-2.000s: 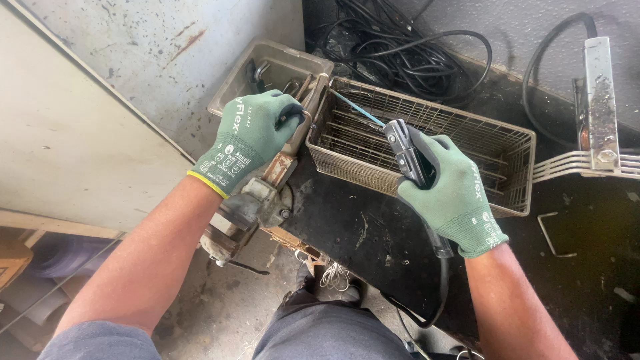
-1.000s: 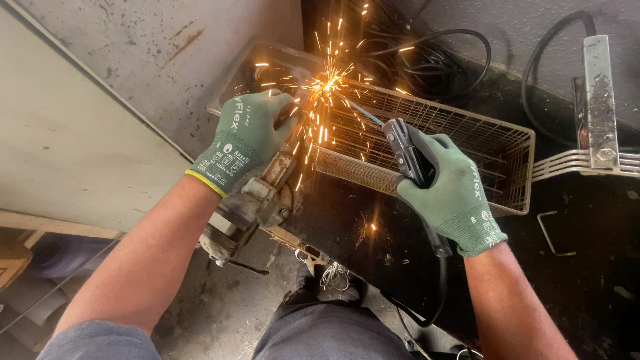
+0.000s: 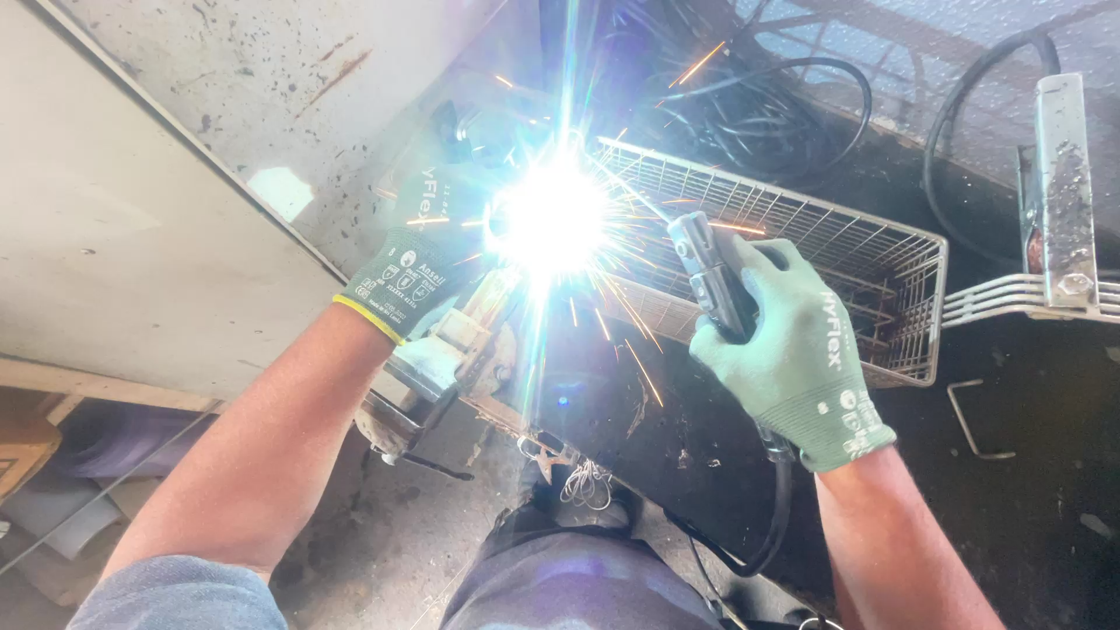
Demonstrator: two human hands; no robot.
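Note:
My right hand point(image 3: 787, 341), in a green work glove, grips a black welding electrode holder point(image 3: 713, 276). A thin electrode point(image 3: 639, 194) runs from it up and left into a blinding white welding arc point(image 3: 556, 214) with flying sparks. My left hand point(image 3: 429, 254), gloved alike, lies just left of the arc; its fingers are lost in the glare, so what they touch cannot be told. Below the arc is a worn metal bench vise point(image 3: 437, 350). The wire basket point(image 3: 901, 232) stands on the dark bench right of the arc, its left end hidden by glare.
Coiled black cables point(image 3: 752, 122) lie behind the basket. To the right, a metal clamp point(image 3: 1063, 192) with a cable grips parallel metal rods point(image 3: 989, 302). A bent wire piece point(image 3: 967, 420) lies on the dark bench point(image 3: 630, 411). A pale panel point(image 3: 149, 236) stands left.
No sparks show in the oldest frame; orange sparks then appear at the electrode tip, and now a bright white arc burns there. Both hands stay in nearly the same places.

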